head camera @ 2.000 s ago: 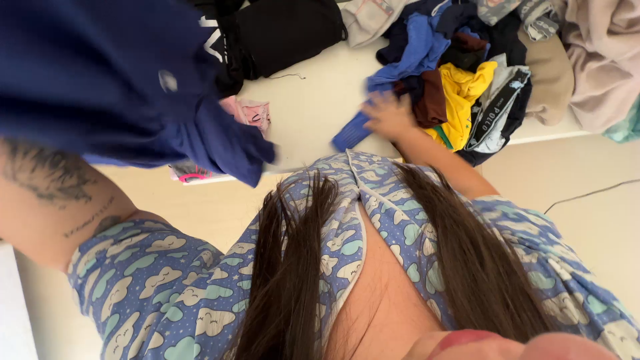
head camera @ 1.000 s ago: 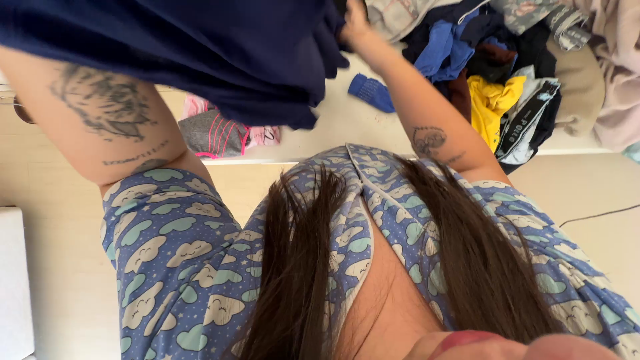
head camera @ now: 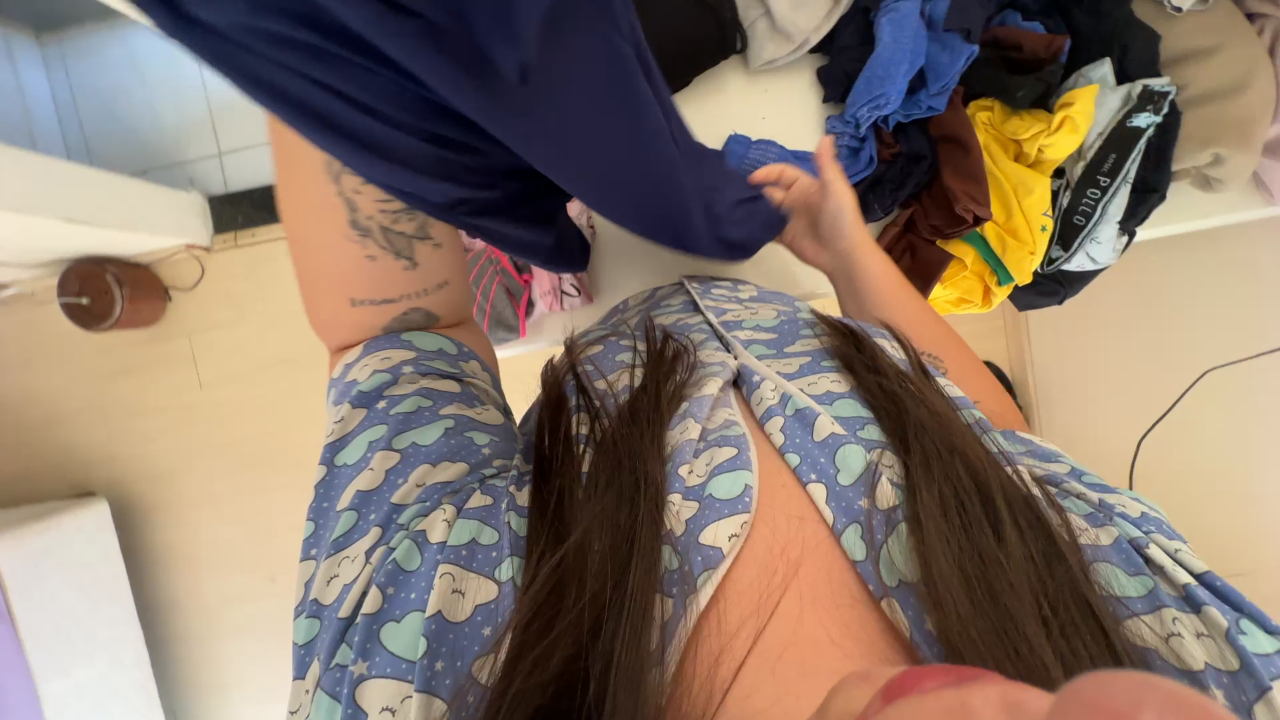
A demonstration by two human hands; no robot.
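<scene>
A navy blue garment (head camera: 600, 120) hangs across the upper left, in front of my raised left forearm. My left hand is out of sight; only the tattooed arm shows. Beside the garment's lower right end is my right hand (head camera: 822, 215), palm toward the cloth and fingers apart. Its fingers are at the cloth edge, and whether they press on it I cannot tell. Just beyond them, a small blue knitted piece (head camera: 765, 153) rests on the white surface (head camera: 775, 105).
A clothes pile holds a yellow garment (head camera: 1020, 170), a maroon one (head camera: 945, 190) and underwear with a black waistband (head camera: 1105, 190). Pink and grey clothing (head camera: 510, 290) lies under the navy garment. A brown round object (head camera: 113, 293) and a thin cable (head camera: 1180, 400) are on the floor.
My right hand has come down from the top of the navy garment to its lower right end. Two seconds ago it was on the blue cloth by the pile.
</scene>
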